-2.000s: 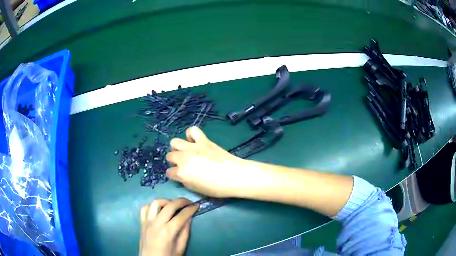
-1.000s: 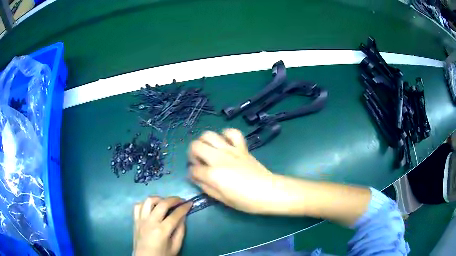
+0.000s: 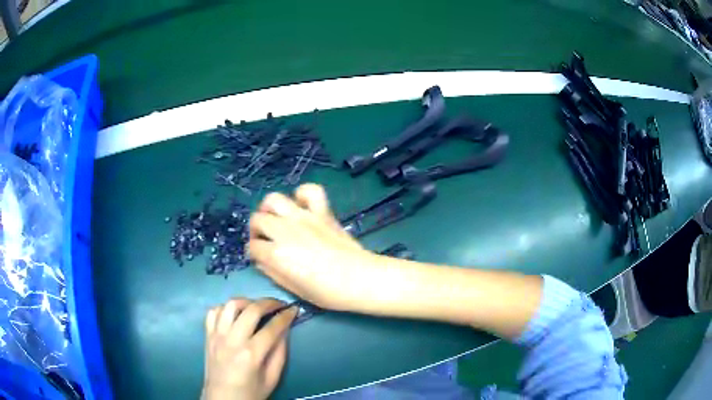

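Observation:
My left hand [image 3: 246,344] grips the near end of a long black housing [image 3: 308,311] low in the view. The housing runs to the right under my right forearm, and its far end [image 3: 398,251] shows beyond it. My right hand [image 3: 300,246] is above the housing, at the right edge of the pile of tiny black clips [image 3: 211,238]. Its fingertips are curled and hide whatever may be between them. A spiky pile of thin black link rods [image 3: 265,152] lies beyond the clips.
Several curved black housings [image 3: 449,168] lie beyond my right hand. A housing heap [image 3: 617,156] lies at right. A blue bin [image 3: 87,234] with a clear plastic bag [image 3: 31,234] stands at left. A white strip [image 3: 312,95] borders the green belt [image 3: 328,39]. A person's legs show at lower right.
My right hand went right, away from the clip pile, then back left to its edge. My left hand has kept its grip on the housing. The whole view has shifted slightly.

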